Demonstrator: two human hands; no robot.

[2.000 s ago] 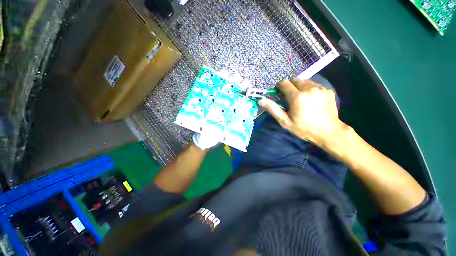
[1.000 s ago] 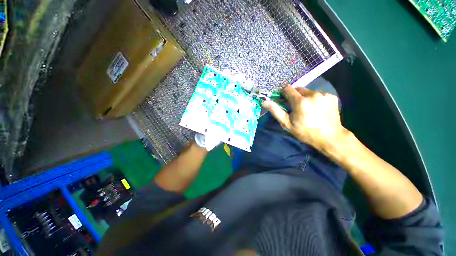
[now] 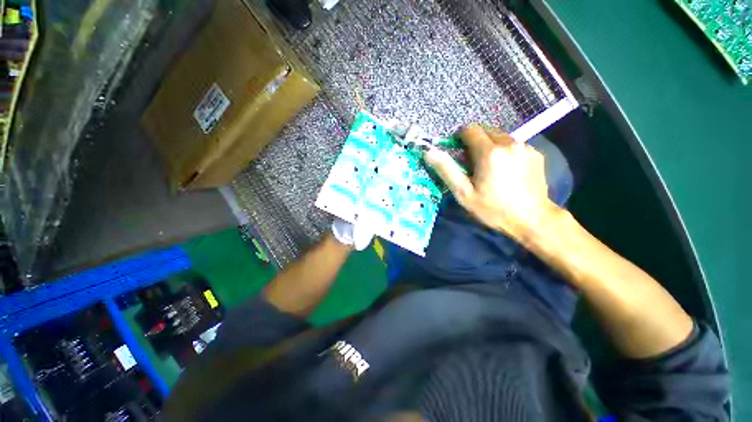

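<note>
A PCB panel [image 3: 383,185], green-and-white side up, is held tilted over the near part of the mesh tray [image 3: 546,122]. My left hand [image 3: 354,233], in a white glove, holds the panel from below at its near edge; most of its fingers are hidden under it. My bare right hand [image 3: 505,175] is closed around the green handles of the side cutters [image 3: 422,142]. The metal jaws are at the panel's upper right edge. Whether they touch a lead is too small to tell. Fine grey lead clippings [image 3: 387,62] cover the tray.
A cardboard box [image 3: 227,99] with a white label stands at the tray's left. A clear plastic sheet [image 3: 70,107] hangs at far left. A blue rack [image 3: 124,330] with black parts is lower left. Another board panel [image 3: 721,33] lies on the green surface [image 3: 651,91], top right.
The view has shifted slightly, so the scene sits further right and lower. The cutter jaws have moved a little along the panel's edge towards its top corner. Both holds are unchanged.
</note>
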